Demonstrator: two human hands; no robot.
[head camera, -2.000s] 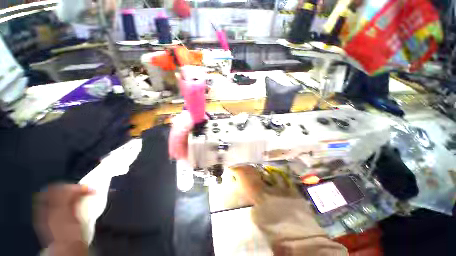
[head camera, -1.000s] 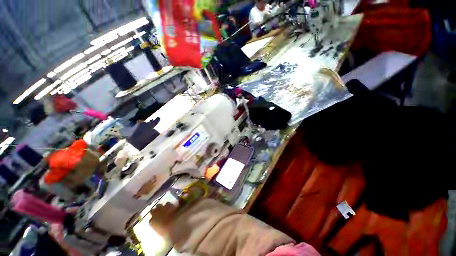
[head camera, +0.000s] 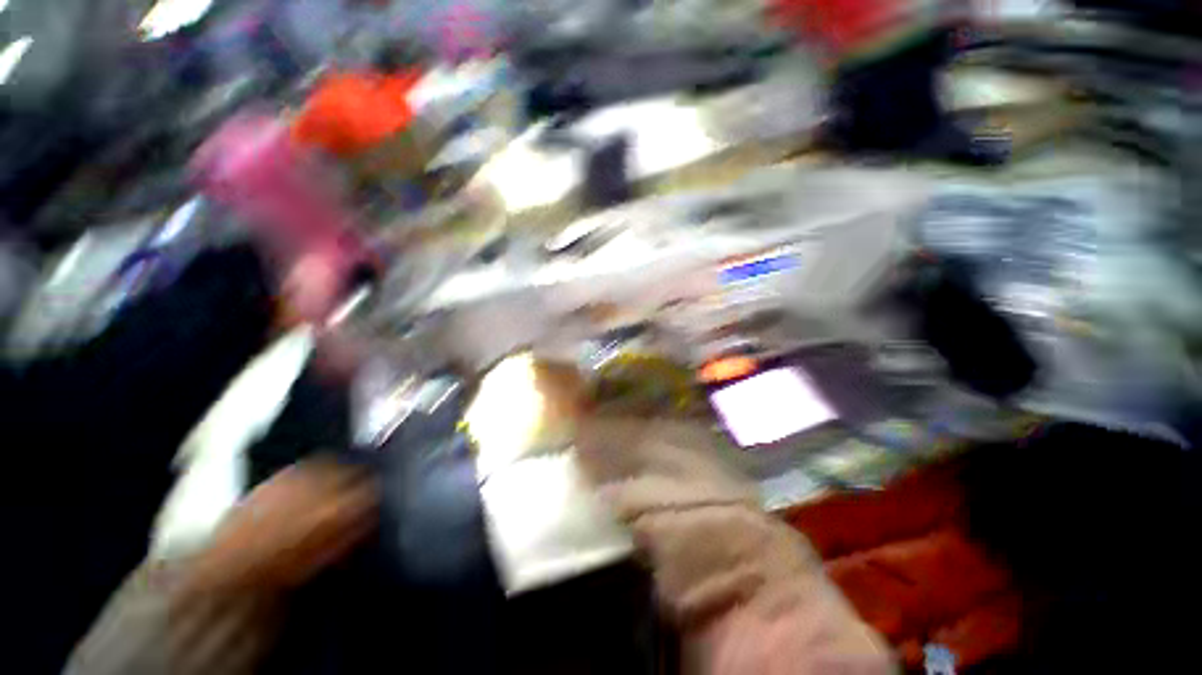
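The view is strongly blurred. My left hand (head camera: 297, 518) lies over the black fabric (head camera: 106, 488) at the lower left; its fingers are smeared and I cannot tell if they grip it. My right hand (head camera: 551, 396) is at the needle end of the white sewing machine (head camera: 633, 284), near a bright light; its fingers are not clear. Yellow scissor handles (head camera: 642, 379) show just beyond my right wrist. The white machine bed (head camera: 551, 517) lies below my right hand. The needle and presser foot cannot be made out.
A lit phone (head camera: 775, 405) and an orange item (head camera: 728, 368) lie right of the scissors. A black object (head camera: 978, 330) is farther right. Orange-red cloth (head camera: 923, 560) with black cloth (head camera: 1094, 528) is at the lower right. A pink tube (head camera: 270, 185) stands at the upper left.
The view has swung back left and levelled from the right side. My left hand and the black fabric are back in view. My right hand stays by the needle end.
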